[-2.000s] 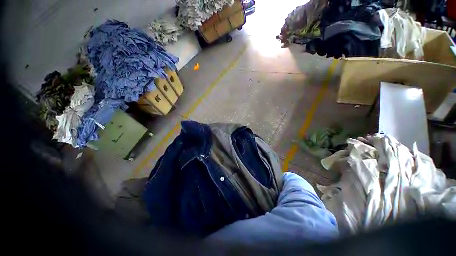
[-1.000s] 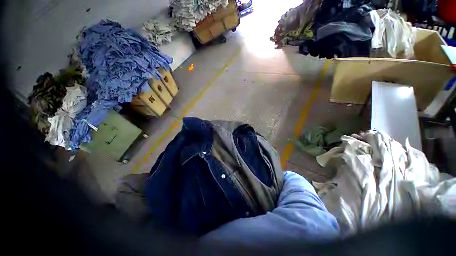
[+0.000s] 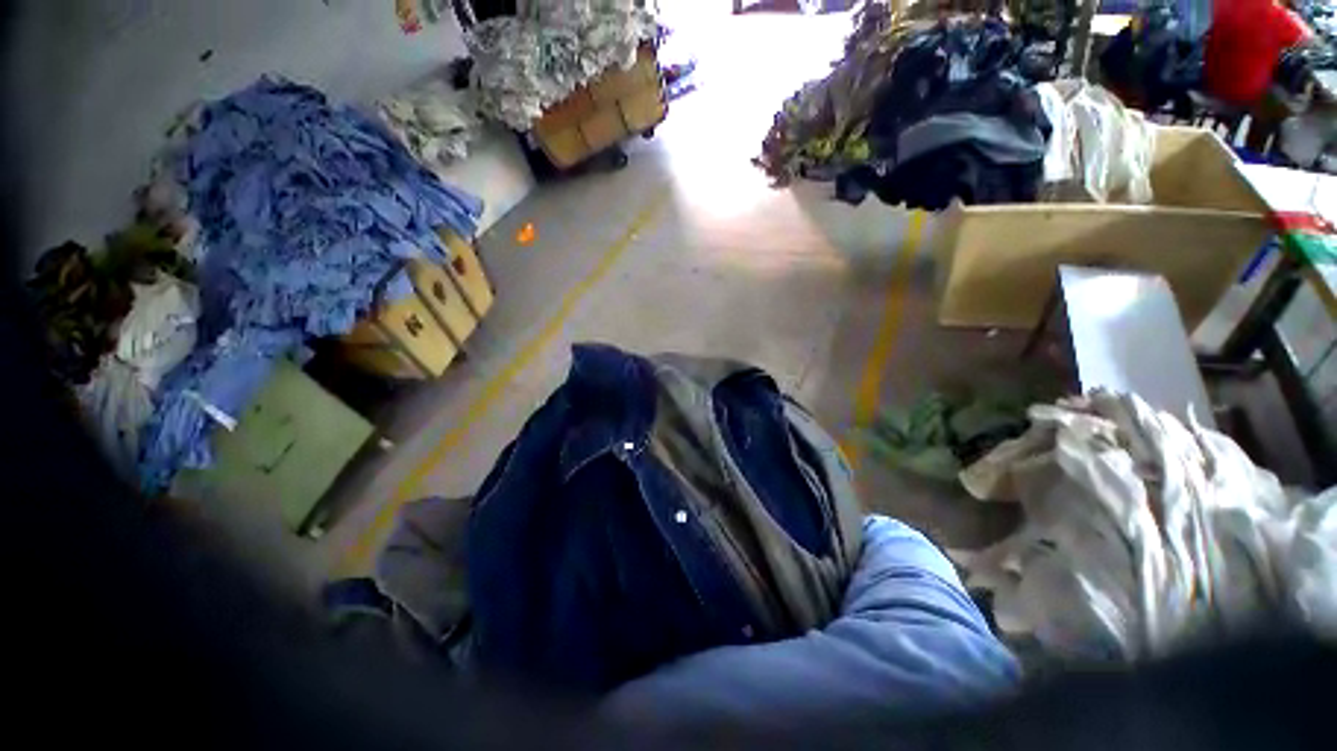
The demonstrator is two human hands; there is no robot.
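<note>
A bulky dark blue denim jacket (image 3: 587,543) with grey-brown cloth lies bunched in front of my body. Its collar, front edge and small shiny buttons show on top. A light blue sleeve on my arm wraps round the near right side of the bundle. More grey and dark cloth hangs at the bundle's lower left. Neither of my hands is visible; the garments and the dark lower rim of the picture hide where they are.
Blue garments (image 3: 301,206) heap over a tan trolley (image 3: 418,316) at left, beside a green box (image 3: 279,440). Off-white cloth (image 3: 1129,514) is near right, by a white panel (image 3: 1122,330). A tan bin (image 3: 1085,264) stands behind. Yellow lines (image 3: 587,294) mark the floor. A person in red (image 3: 1246,52) is far right.
The trolley, green box and tan bin have shifted left and slightly down in view. The denim bundle sits slightly further right, still against the sleeve. More dark cloth shows at lower left.
</note>
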